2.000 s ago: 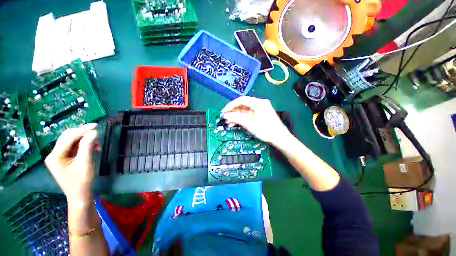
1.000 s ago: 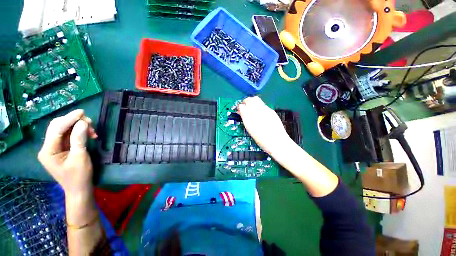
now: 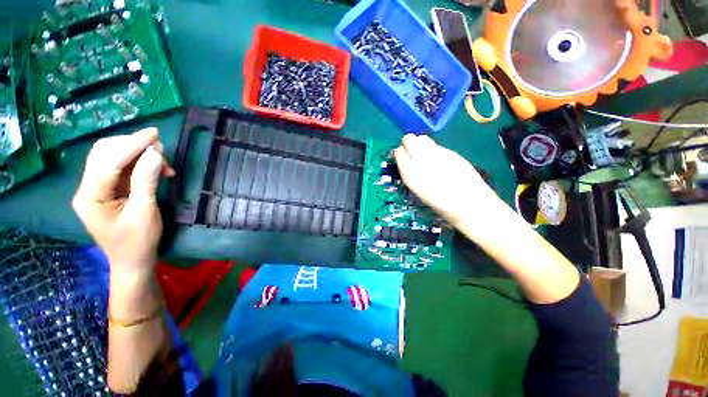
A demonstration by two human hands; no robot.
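Note:
A green circuit board (image 3: 404, 240) lies across the right part of the black ribbed support tray (image 3: 283, 174). My right hand (image 3: 427, 170) is over the board's upper part with its fingertips down at the board; whether they hold a component is hidden. My left hand (image 3: 124, 194) is raised at the tray's left end, fingers curled with thumb and fingertips close together; I cannot tell if a small part is between them. The red parts bin (image 3: 299, 81) and the blue parts bin (image 3: 404, 66) behind the tray hold small dark cylinders.
Waiting boards (image 3: 101, 70) lie at the upper left. At the back right are a phone (image 3: 456, 46), a tape roll (image 3: 483, 101), an orange desk fan (image 3: 567, 46), a small black fan (image 3: 541, 150) and a solder wire reel (image 3: 551, 203). A crate of boards (image 3: 54, 310) is low at left.
The view has shifted, so bins and tray appear farther right and higher. My right hand stays at the board's upper part. My left hand stays raised at the tray's left end.

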